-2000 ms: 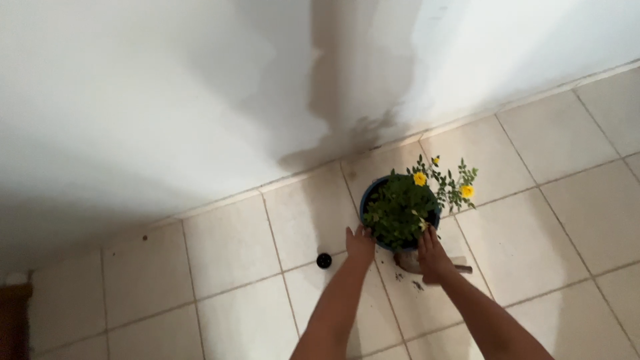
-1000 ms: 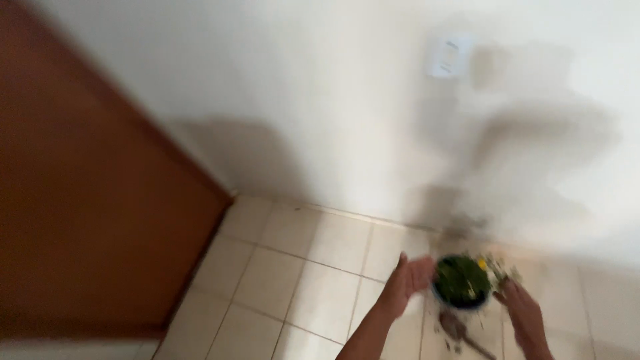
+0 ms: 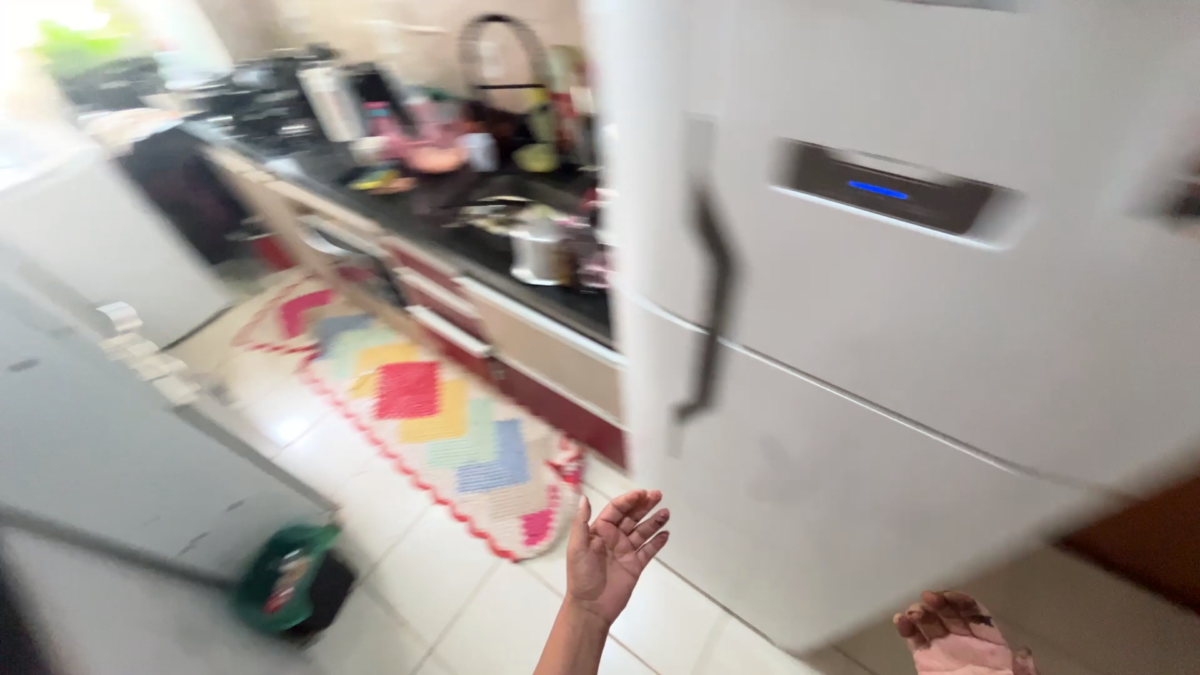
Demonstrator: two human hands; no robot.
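Note:
My left hand [image 3: 614,553] is raised at the bottom centre, palm showing and fingers apart, with nothing in it. It is nearest to a white refrigerator [image 3: 844,394] and a colourful crocheted rug [image 3: 497,450] on the tiled floor. My right hand [image 3: 961,637] shows at the bottom right edge, its fingers a little bent and dark with dirt, holding nothing. The refrigerator has a dark handle [image 3: 714,300] and a panel with a blue light [image 3: 877,190]. No potted plant is in view.
A dark counter [image 3: 403,211] along the back bears dishes and a silvery pot [image 3: 539,248], blurred. At the lower left stands a green bin [image 3: 291,581] beside a grey appliance or cabinet [image 3: 141,422]. Part of a brown door or panel [image 3: 1148,539] shows at the right.
Both hands have left the potted yellow-flowered plant, which they were touching or beside in the earlier frames. The view has swung from the wall and floor to a kitchen.

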